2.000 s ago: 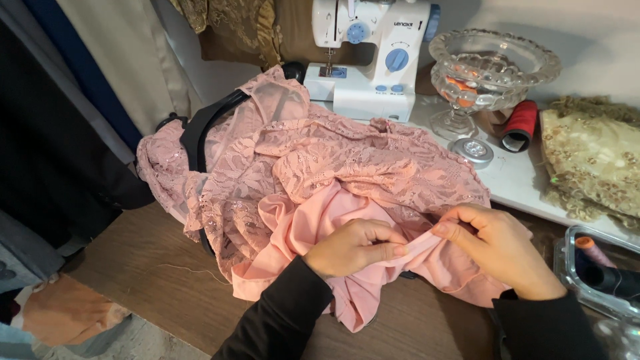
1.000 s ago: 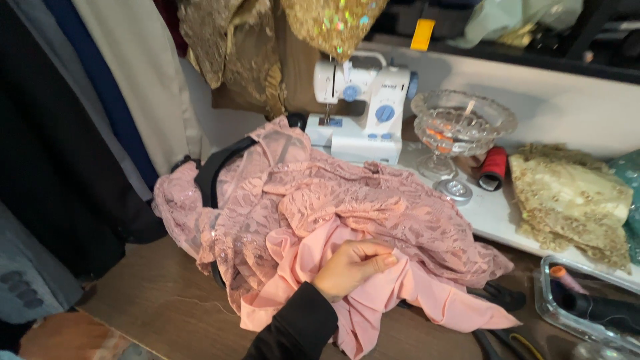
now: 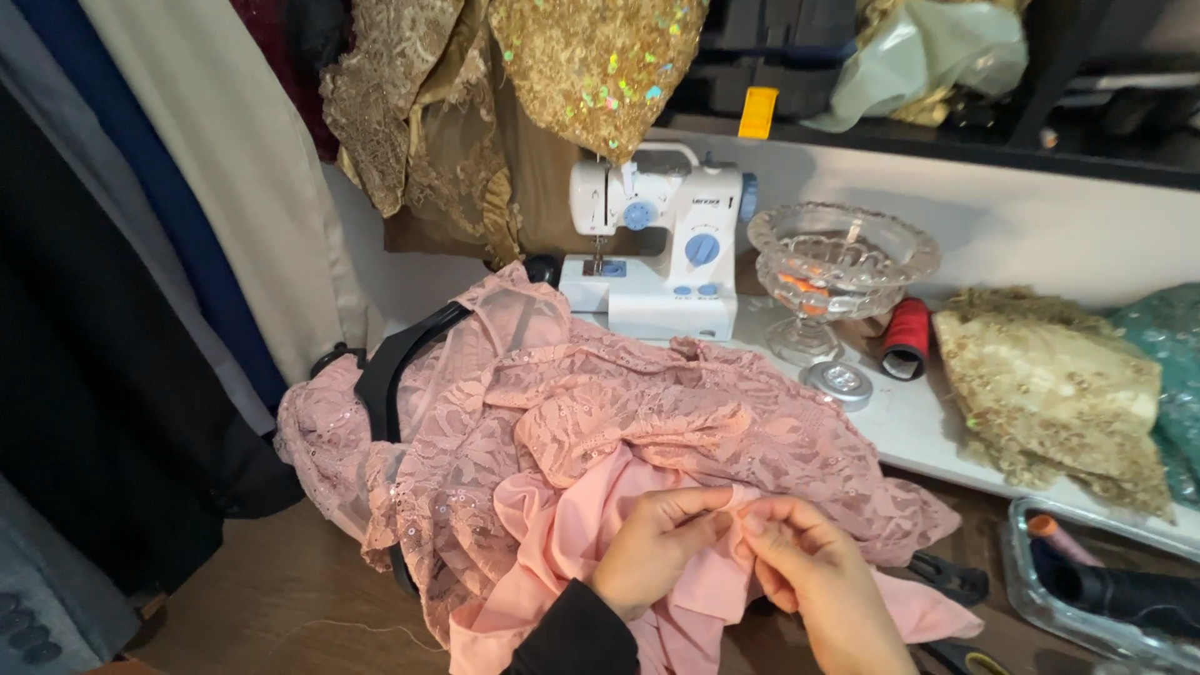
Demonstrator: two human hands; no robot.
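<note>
A pink lace garment with sequins (image 3: 647,403) lies bunched over the brown work surface, a black plastic hanger (image 3: 384,384) in its left part. Smooth pink lining fabric (image 3: 581,506) spills from its front. My left hand (image 3: 656,548) pinches an edge of this lining between thumb and fingers. Close beside it, almost touching, my right hand (image 3: 806,562) pinches the same edge. Whether a needle or pin is between the fingertips cannot be told.
Behind the garment stand a white sewing machine (image 3: 656,244) and a glass pedestal bowl (image 3: 844,253). Red thread spool (image 3: 907,339), round silver puck light (image 3: 837,384) and gold lace fabric (image 3: 1050,403) lie right. Scissors (image 3: 961,656) and a clear container (image 3: 1022,581) are front right. Clothes (image 3: 216,206) hang left.
My right hand, out of view one second ago, is back at the lining beside my left hand. The view has tilted up since two seconds ago.
</note>
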